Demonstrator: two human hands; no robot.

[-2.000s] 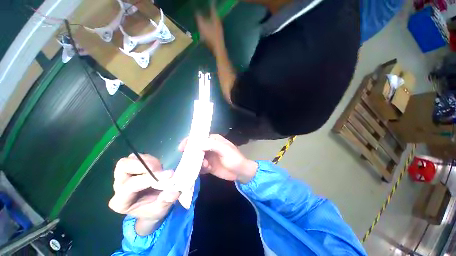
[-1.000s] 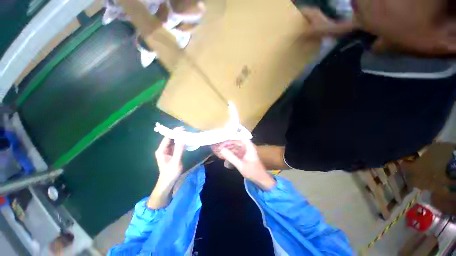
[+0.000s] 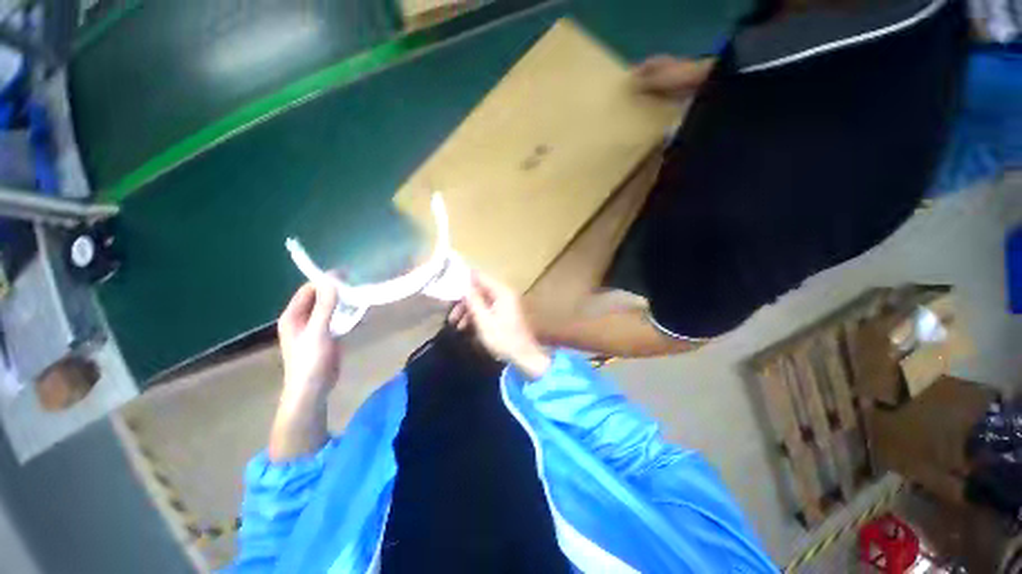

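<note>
A glossy curved white housing (image 3: 387, 293) is held in front of my chest, its open side facing away from me and its two ends pointing up. My left hand (image 3: 308, 336) grips it near its left end. My right hand (image 3: 495, 323) grips it near its right end. A dark thin strand hangs by my right fingers; whether it joins the housing is hard to tell. A tan cardboard sheet (image 3: 527, 168) with small dark print is just beyond the housing, with another person's hand (image 3: 672, 76) at its far edge.
A green bench (image 3: 224, 269) with a bright green strip lies ahead. A person in a black shirt (image 3: 796, 168) stands close on the right. A metal frame (image 3: 84, 336) is at the left. A wooden pallet (image 3: 818, 420), cardboard boxes (image 3: 936, 420) and a red round object (image 3: 889, 544) are on the floor at right.
The housing has turned from upright and edge-on to an open curve between both hands. The other person has brought a cardboard sheet in beyond it. The view has shifted, and the other housings have left it.
</note>
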